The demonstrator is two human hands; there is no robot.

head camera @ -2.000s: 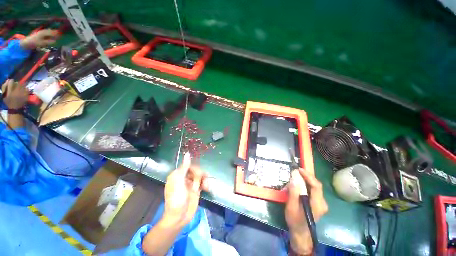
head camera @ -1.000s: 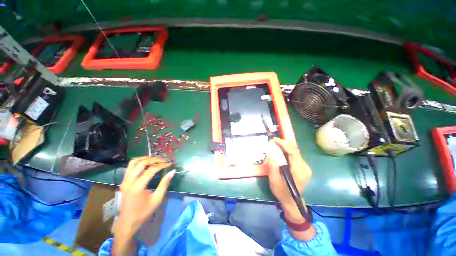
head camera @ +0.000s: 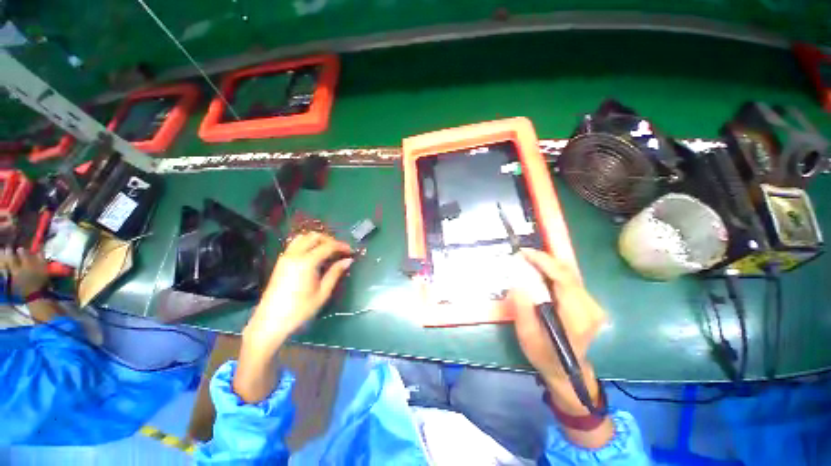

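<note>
The open tablet unit (head camera: 469, 209) lies in its orange-red frame (head camera: 553, 214) in front of me. My right hand (head camera: 560, 319) holds the soldering iron (head camera: 567, 350), its tip over the unit's lower right part. My left hand (head camera: 301, 282) is over the pile of tiny red and silvery components (head camera: 305, 227), left of the frame, and hides most of it. Its thumb and forefinger are close together; whether they hold a component is too small to tell. A small grey block (head camera: 362, 229) lies right of these fingers.
The whitish cup (head camera: 674, 237), a round-grilled fan (head camera: 606, 168) and the iron holder (head camera: 779, 150) stand right of the frame. A black square fan (head camera: 214, 255) stands left. More framed units (head camera: 271, 98) lie behind. Another person's hand (head camera: 25, 273) shows far left.
My left hand has moved forward onto the component pile, its thumb and forefinger now closer together. My right hand still holds the iron over the unit. The camera view has shifted.
</note>
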